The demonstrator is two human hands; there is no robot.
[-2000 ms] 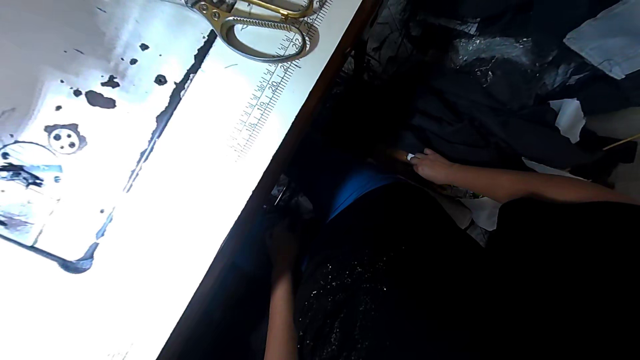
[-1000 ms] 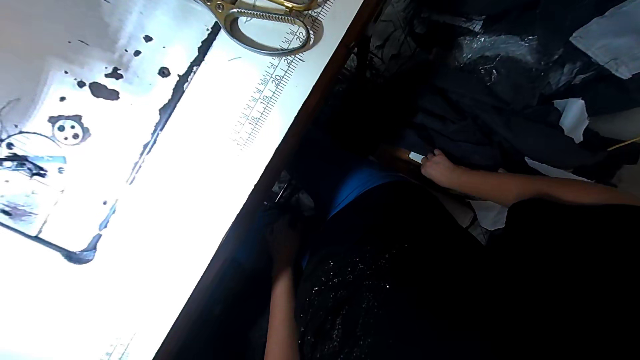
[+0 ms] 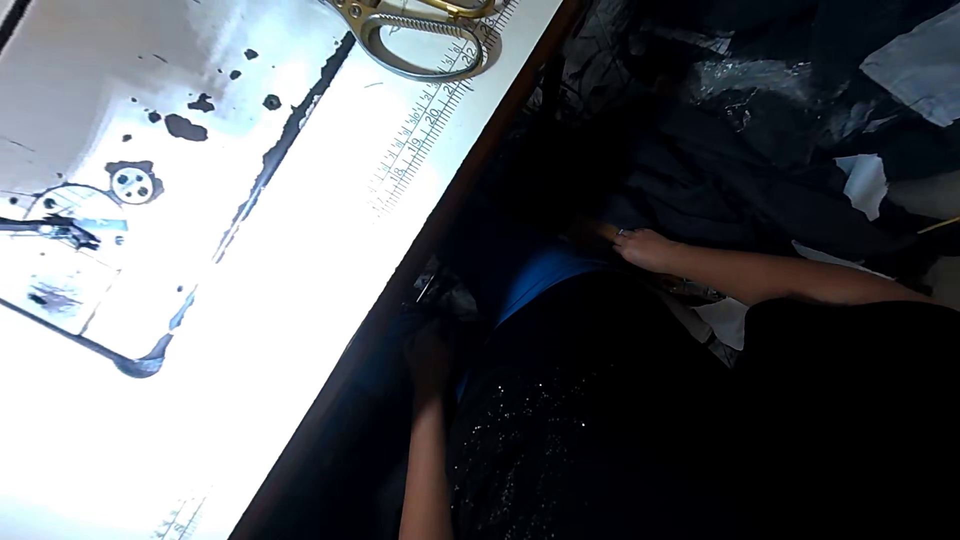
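My left hand [image 3: 429, 358] hangs in deep shadow beside the table edge, near a thin shiny metal piece [image 3: 426, 289]; its fingers hardly show. My right hand [image 3: 646, 250], fingers curled, is at a dim brownish object [image 3: 595, 227], with a small pale band [image 3: 622, 233] at its fingertips. I cannot tell whether either hand grips something. Blue cloth [image 3: 544, 277] lies between the hands, by my black sequinned clothing [image 3: 540, 420]. On the white table [image 3: 300, 300] is what looks like a worn sewing machine bed, with a dark presser foot [image 3: 71, 231] and a round holed disc [image 3: 133, 184].
Scissors with gold and silver handles [image 3: 427, 49] lie at the table's upper part, over a printed measuring scale [image 3: 420, 135]. The table's dark edge [image 3: 390, 274] runs diagonally. Beyond my right arm are dark fabric [image 3: 720, 172], clear plastic [image 3: 750, 79] and pale scraps [image 3: 864, 184].
A white piece at my right fingertips showed more one second ago; now only a small pale band shows there. My left hand has stayed in about the same place.
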